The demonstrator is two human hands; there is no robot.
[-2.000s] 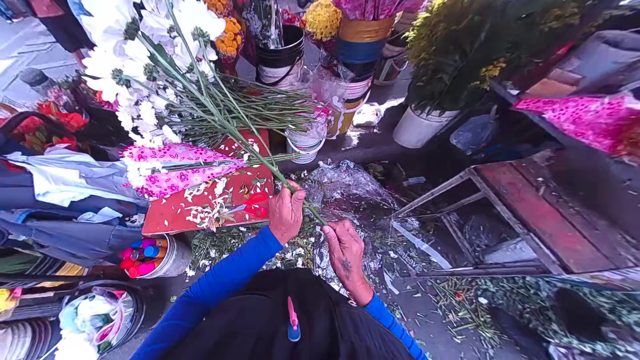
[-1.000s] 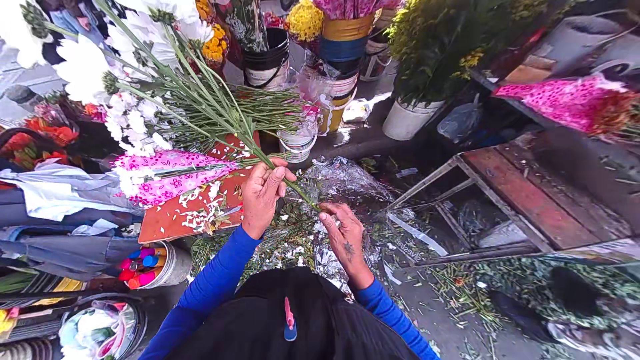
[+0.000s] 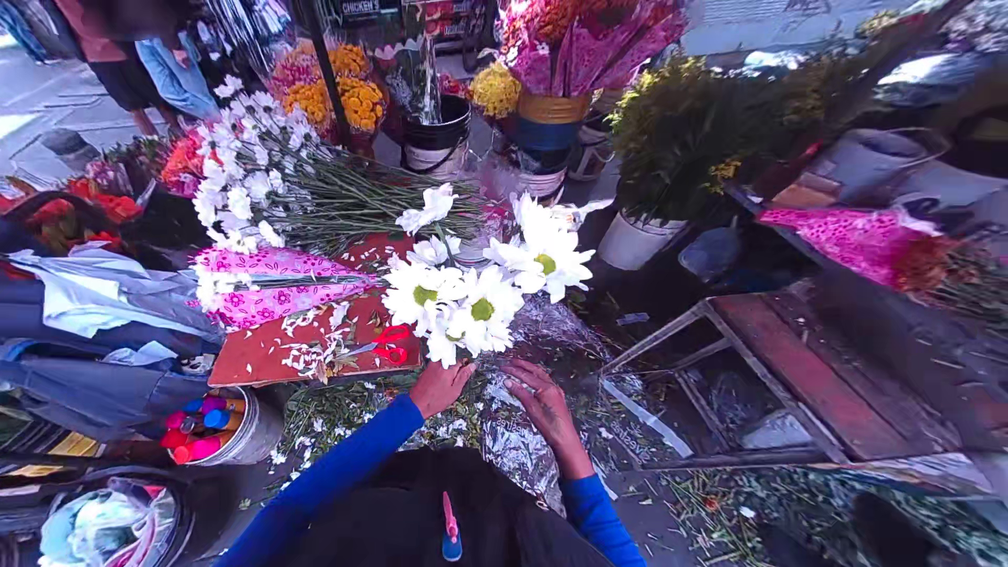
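Observation:
My left hand (image 3: 442, 387) is just below a cluster of white daisy-like flowers (image 3: 482, 309) and seems closed around their stems, which the blooms mostly hide. To the right, my right hand (image 3: 543, 402) is apart from it with its fingers spread and nothing visible in them. Red-handled scissors (image 3: 391, 345) lie on a red board (image 3: 264, 350) among loose petals and cut bits. Also on the board rests a bouquet in pink patterned wrap (image 3: 276, 287). Behind it lies a pile of long-stemmed white flowers (image 3: 244, 189).
Buckets of flowers (image 3: 551, 126) stand at the back, with a white bucket of foliage (image 3: 642, 236) to their right. A wooden bench (image 3: 803, 370) is at the right. At lower left is a bucket of spray cans or bottles (image 3: 252, 433). Cut leaves litter the ground.
The white blooms were at upper left with their long stems showing; now they stand upright in front of my hands. My right hand has let go of the stems. The view has shifted.

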